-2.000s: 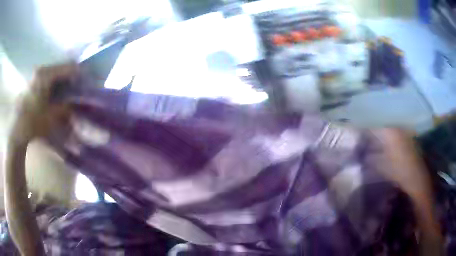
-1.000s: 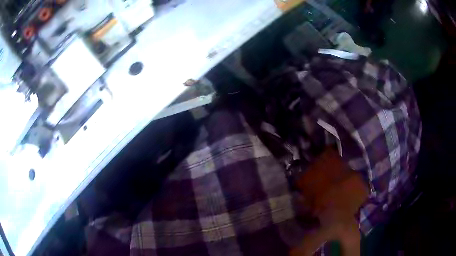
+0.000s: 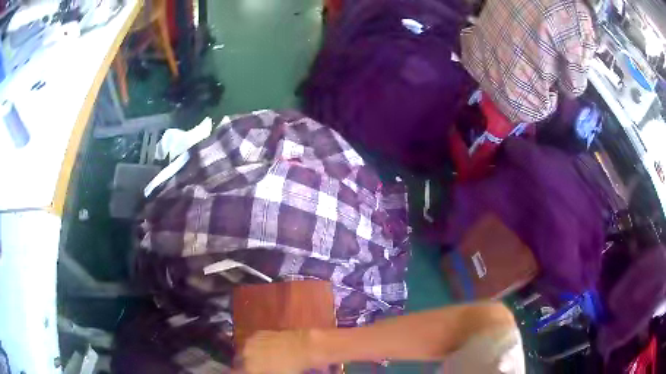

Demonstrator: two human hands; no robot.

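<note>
A large bunched pile of purple, white and dark plaid fabric [image 3: 292, 212] lies low beside the machine table, in the middle of the view. A flat brown wooden piece [image 3: 281, 310] shows at its lower edge. My right forearm reaches in from the right, and my right hand [image 3: 277, 352] is at the bottom of the view, over or against the wooden piece. The hand is blurred and its fingers cannot be made out, so whether it holds anything is unclear. My left hand is not in view.
The white machine table [image 3: 29, 168] stands at the left. Dark purple cloth piles [image 3: 402, 88] lie behind and at the right. Beige checked cloth [image 3: 522, 55] lies over something red. A brown box [image 3: 493, 256] sits at the right, near another table [image 3: 635, 88].
The view has swung right, away from the overlock machine to the cloth piles. The large plaid panel from two seconds ago is no longer seen in my hands. My left hand has left the view.
</note>
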